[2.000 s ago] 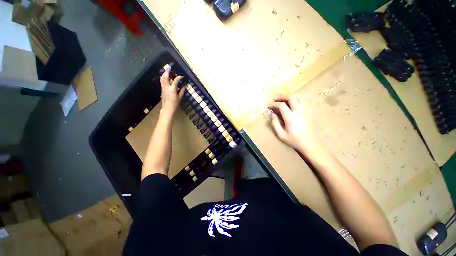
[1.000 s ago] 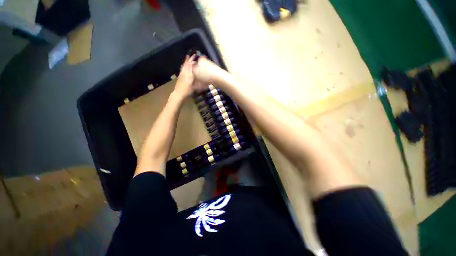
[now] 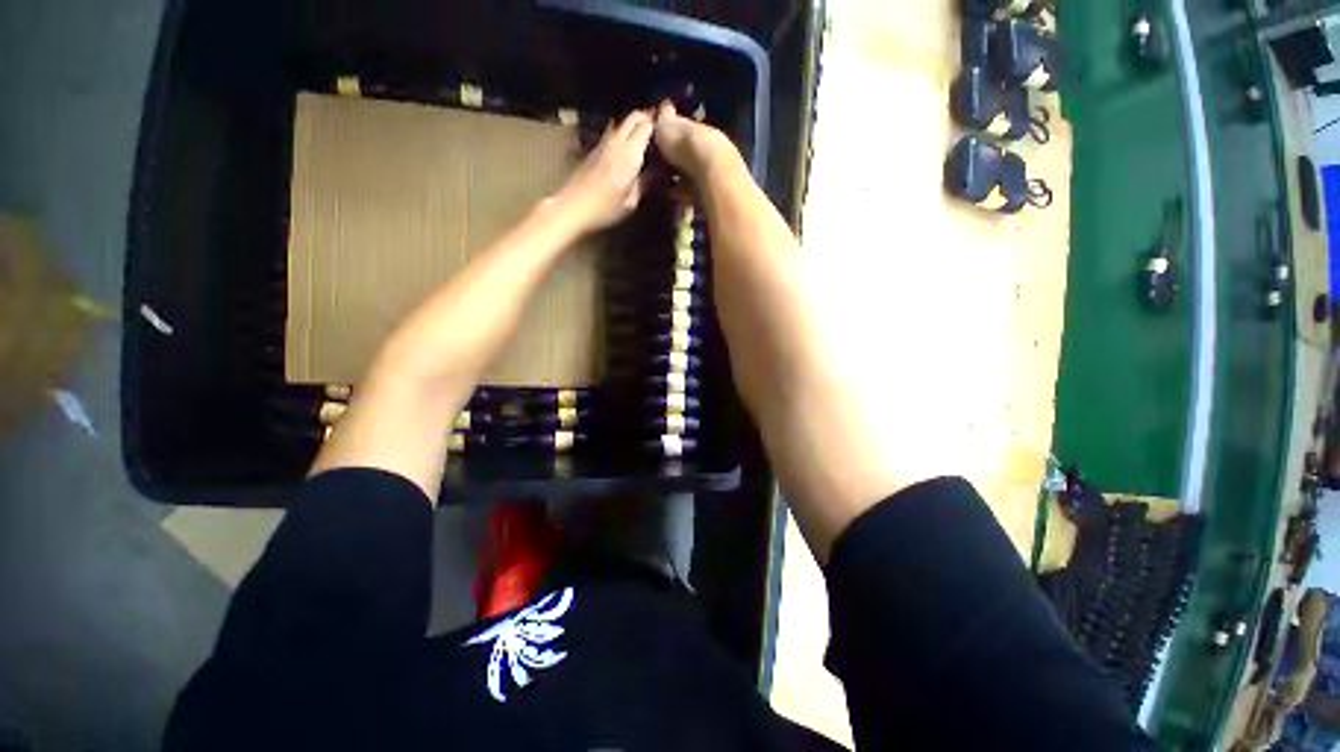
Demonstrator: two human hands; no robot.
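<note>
The black turnover bin (image 3: 206, 463) lies in front of me. A brown cardboard layer sheet (image 3: 426, 235) is inside it. Packed black units with tan bands (image 3: 679, 338) line its right side, and more stand along the near and far edges of the sheet. My left hand (image 3: 606, 174) and my right hand (image 3: 688, 140) are close together at the bin's far right corner, above the end of the right row. Fingertips are down among dark units; whether they grip one is hidden.
Several black units with loops (image 3: 988, 174) lie on the bench cardboard (image 3: 897, 338) at right. Beyond is the green conveyor belt (image 3: 1102, 353) with scattered units and a metal rail. Dense black parts (image 3: 1124, 588) sit at lower right. A red object (image 3: 517, 558) is below the bin.
My right hand has come from the bench into the bin beside my left hand. The view has turned, so the bin looks straighter and more of the belt shows.
</note>
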